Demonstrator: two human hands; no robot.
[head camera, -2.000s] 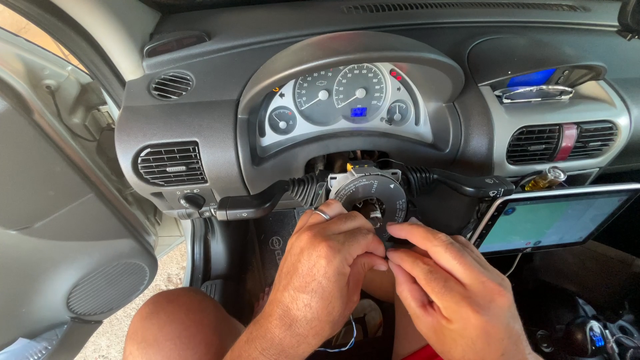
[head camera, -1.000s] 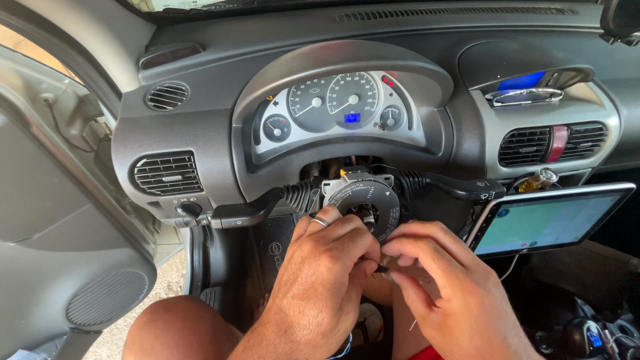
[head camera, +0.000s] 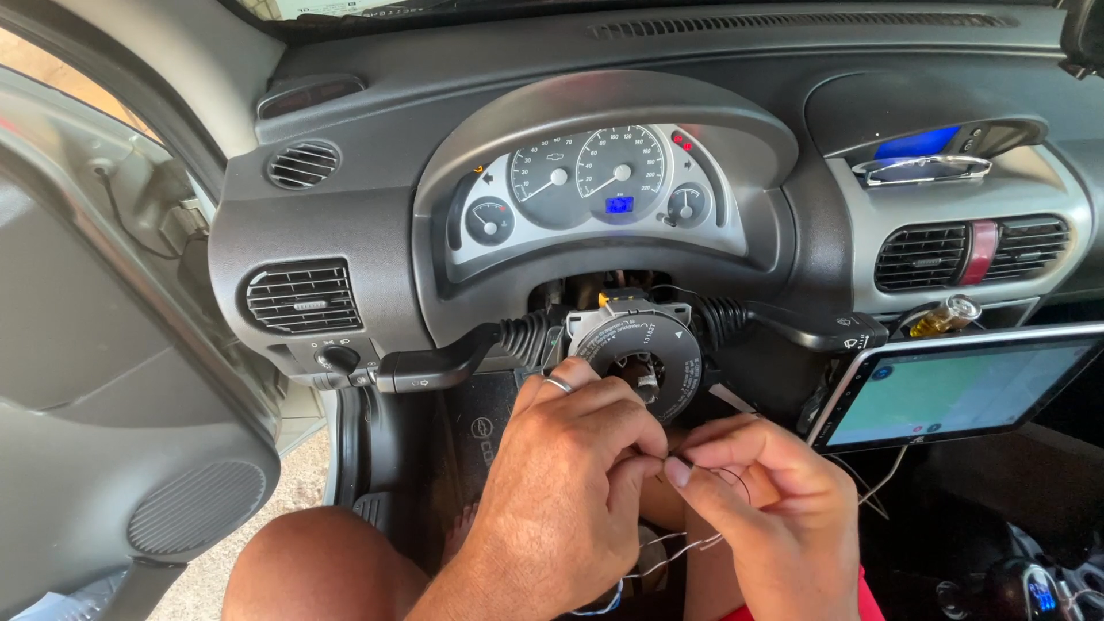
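Note:
My left hand (head camera: 569, 474), with a ring on one finger, and my right hand (head camera: 768, 500) meet fingertip to fingertip just below the round black clock spring (head camera: 681, 362) on the steering column. Thumb and forefinger of each pinch a thin dark wire (head camera: 743, 483), whose loop shows by my right fingers. The pinched part is mostly hidden. Below the hands hang thin white and blue wires (head camera: 664, 561). The column has no steering wheel on it. A black stalk (head camera: 440, 362) extends left of it and another stalk (head camera: 802, 326) right.
Above the column is the lit instrument cluster (head camera: 595, 185). At the right a tablet-like screen (head camera: 966, 388) leans below the air vents (head camera: 923, 256), with a small glass bottle (head camera: 947, 316) above it. Folded glasses (head camera: 927, 171) lie by the blue display. The door (head camera: 112, 345) stands open at the left.
My right fingers have moved back in against the left fingertips, after being slightly apart a second ago. The white and blue wires show more plainly below the hands.

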